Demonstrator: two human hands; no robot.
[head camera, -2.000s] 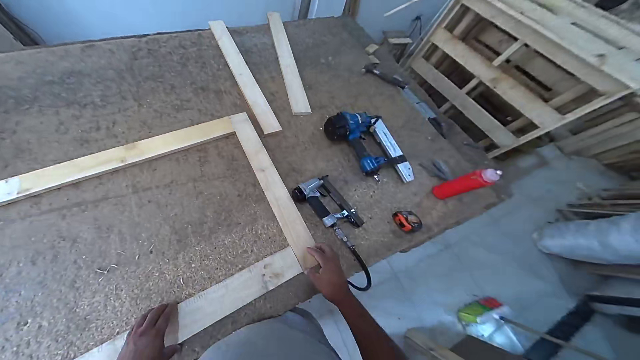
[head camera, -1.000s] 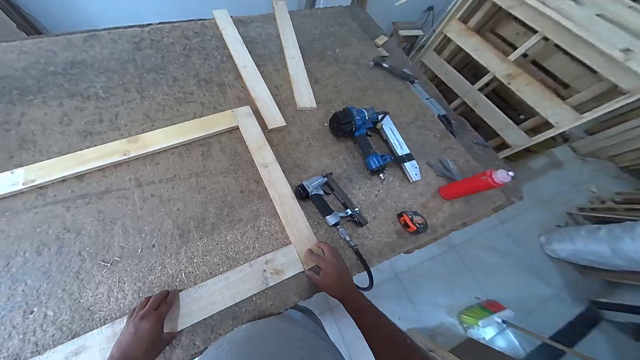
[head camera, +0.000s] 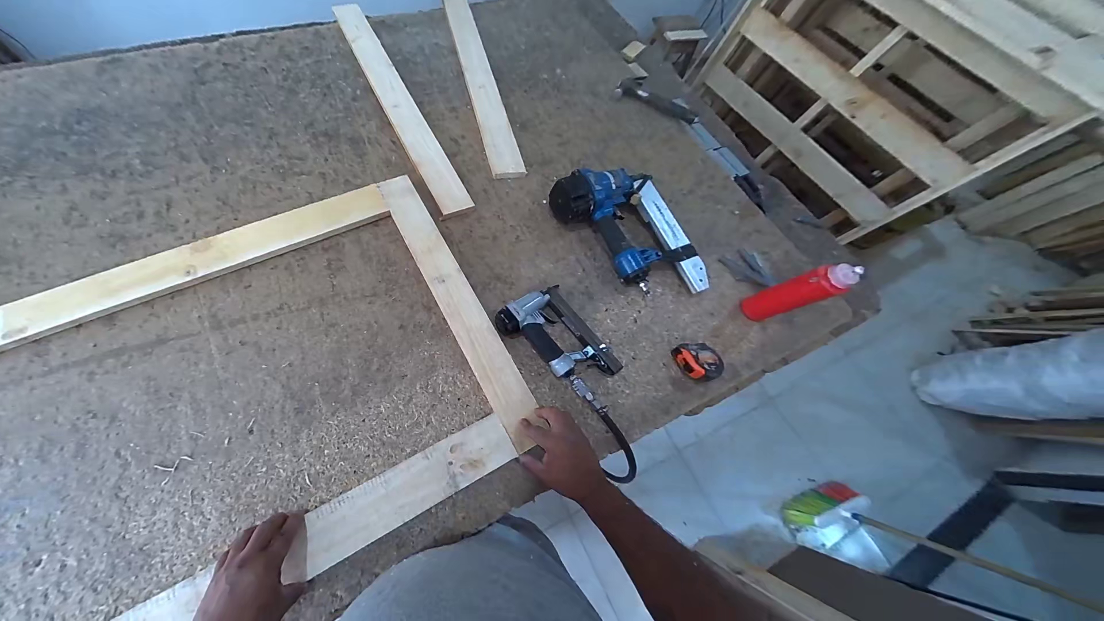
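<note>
My left hand (head camera: 252, 569) lies over the near wooden board (head camera: 397, 500), its fingers across the board's face. My right hand (head camera: 561, 453) grips the corner where the end of a crosswise board (head camera: 461, 310) meets the near board. The crosswise board's far end meets a long board (head camera: 190, 259) running off to the left. Just right of the crosswise board lies a small silver-and-black pneumatic nailer (head camera: 556, 332), joined to a black hose (head camera: 621, 440). Beyond it rests a larger blue pneumatic nailer (head camera: 630, 224).
Two loose boards (head camera: 405, 112) (head camera: 487, 95) lie at the back. A tape measure (head camera: 697, 362), a red bottle (head camera: 798, 293) and a hammer (head camera: 655, 102) sit near the worktable's right edge. Pallet-like wooden frames (head camera: 862, 103) stand beyond; a broom (head camera: 824, 509) is on the floor.
Both hands stay at about the same places on the boards. The boards and tools show no plain change; the view has shifted slightly.
</note>
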